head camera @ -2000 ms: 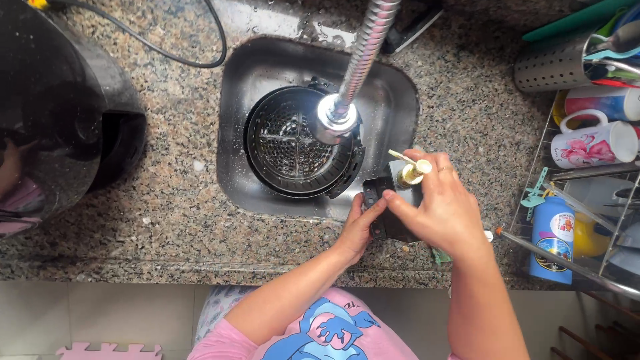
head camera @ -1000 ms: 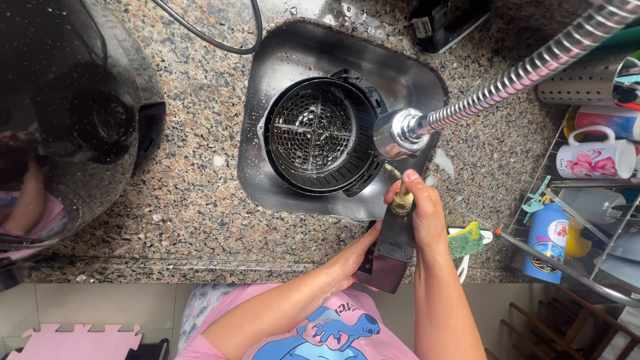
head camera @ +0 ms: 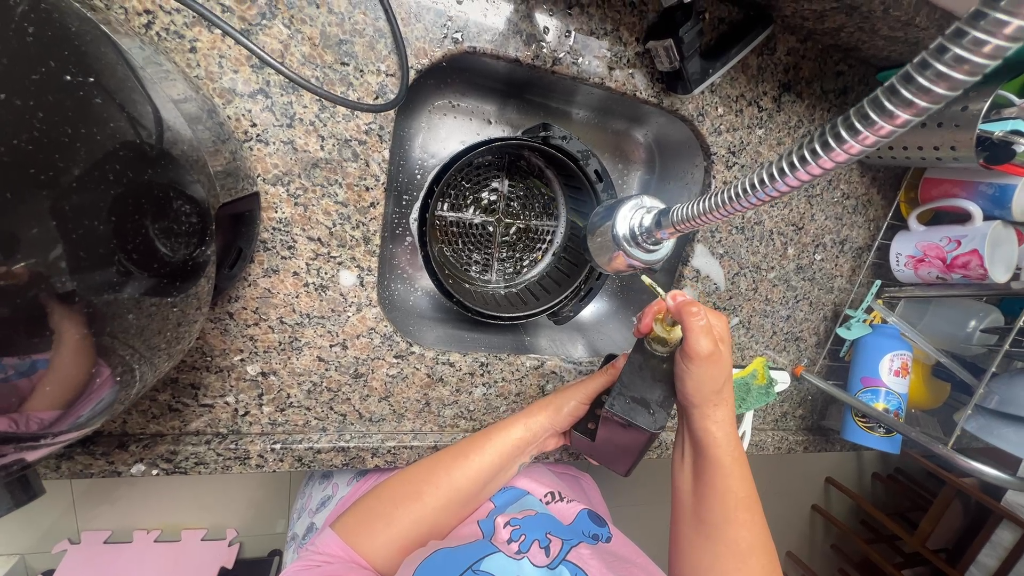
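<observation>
My left hand (head camera: 572,404) grips a dark plastic handle piece (head camera: 632,408) from its left side, over the counter's front edge. My right hand (head camera: 698,344) holds a small yellowish brush or pump-like tool (head camera: 664,332) against the top end of that piece; its exact kind is hard to tell. A round black air fryer basket (head camera: 498,224) with a perforated bottom sits wet in the steel sink (head camera: 656,160). Just above my right hand hangs the chrome faucet head (head camera: 628,236) on its spring hose.
A glossy black air fryer body (head camera: 104,224) stands at left, with a cable (head camera: 320,92) behind it. A green and yellow sponge (head camera: 754,386) lies right of my right hand. At right, a wire dish rack (head camera: 880,232) holds a mug (head camera: 952,250) and a blue bottle (head camera: 876,388).
The dark piece has been turned so its long side now points down toward the shirt. My right hand and the small tool have stayed at its top end. The view has shifted.
</observation>
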